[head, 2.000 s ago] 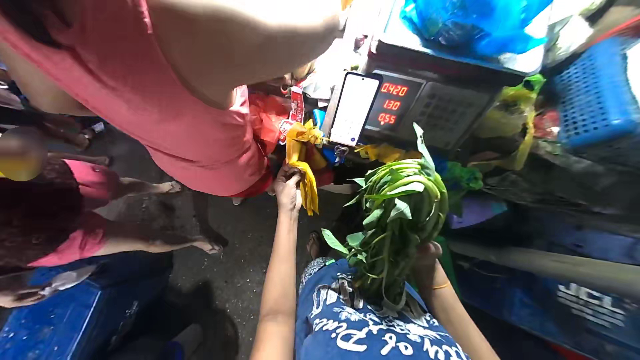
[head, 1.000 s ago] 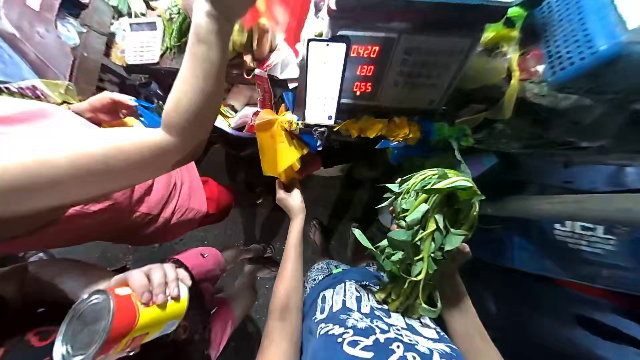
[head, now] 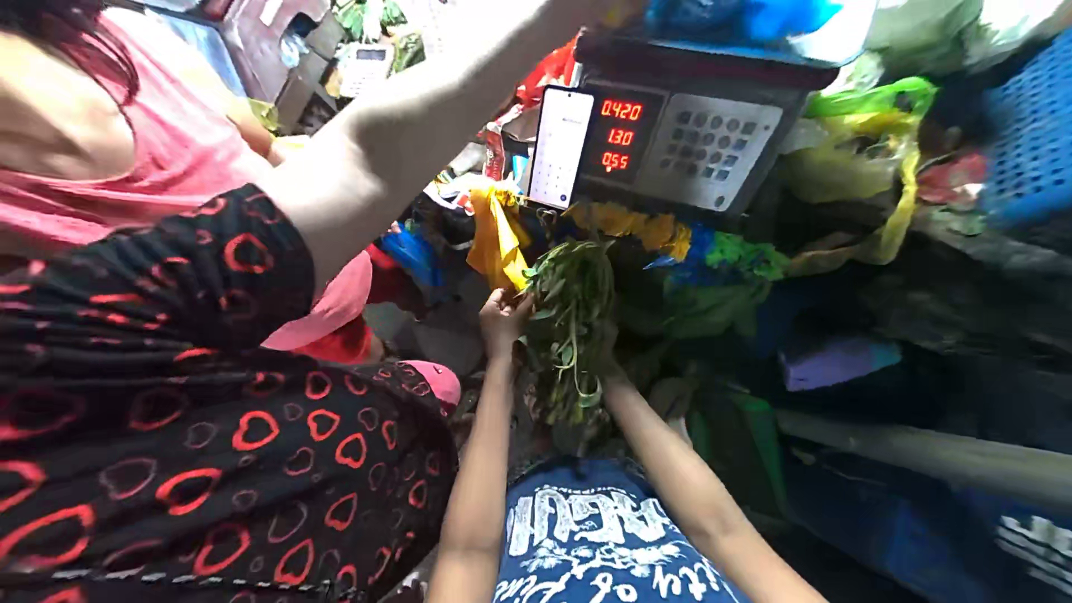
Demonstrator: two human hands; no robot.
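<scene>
My left hand [head: 505,316] pinches the lower end of a yellow plastic bag [head: 497,239], which hangs by its top near a phone. My right hand [head: 605,347], in shadow, holds a drooping bundle of leafy green stems [head: 572,327] just right of the bag. The leaves at the bundle's upper left come up beside my left fingertips; whether they touch is unclear. Above stands a digital weighing scale [head: 678,134] with lit red digits and a keypad. The phone [head: 561,146] leans upright against its left side, a calculator-like screen showing.
A person in a black top with red heart shapes [head: 251,427] stands close at left, an arm stretched across toward the scale. Another person in a pink top [head: 159,109] is behind. Yellow and green plastic bags [head: 871,167] and a blue basket [head: 1034,126] lie at right.
My right hand has brought the greens left, beside the yellow bag. My left hand stays at the bag's lower end. A person in a heart-patterned top now fills the left side; the can seen there earlier is out of view.
</scene>
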